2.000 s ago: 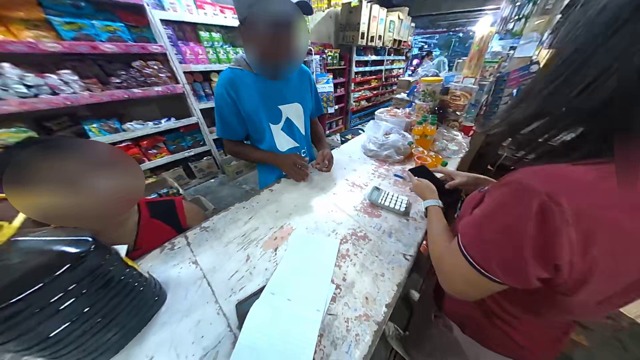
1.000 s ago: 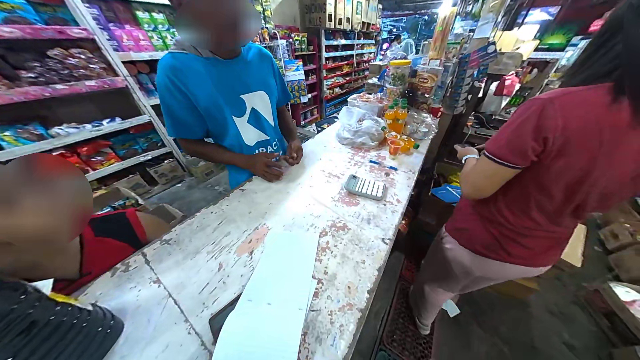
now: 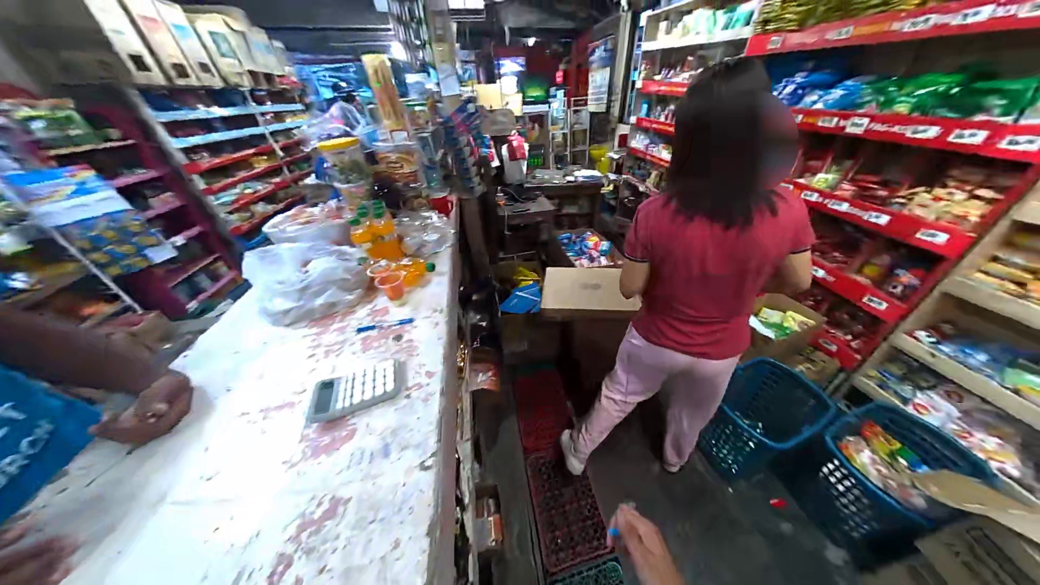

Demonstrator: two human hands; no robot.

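My right hand (image 3: 643, 546) shows at the bottom edge, above the floor beside the counter. A small blue spot shows at its fingers, but blur hides whether something is held. At the bottom left corner is a blurred hand (image 3: 41, 561); whether it is my left hand cannot be told. A grey calculator (image 3: 355, 392) lies on the worn white counter (image 3: 244, 487). Behind it are a blue pen (image 3: 384, 325), a clear plastic bag (image 3: 305, 280), orange drink bottles (image 3: 380, 231) and cups of orange drink (image 3: 390, 284). Another person's hand (image 3: 154, 409) is over the counter's left side.
A person in a red shirt (image 3: 719, 268) stands facing away in the aisle. Blue plastic baskets (image 3: 764, 414) and an open cardboard box (image 3: 589, 290) stand near them. Stocked shelves (image 3: 918, 219) line the right side. Plastic mats (image 3: 561, 504) lie along the counter.
The view has swung right. The red-shirted person, earlier at the counter with a dark item in hand, has walked farther down the aisle. My right hand has come into view.
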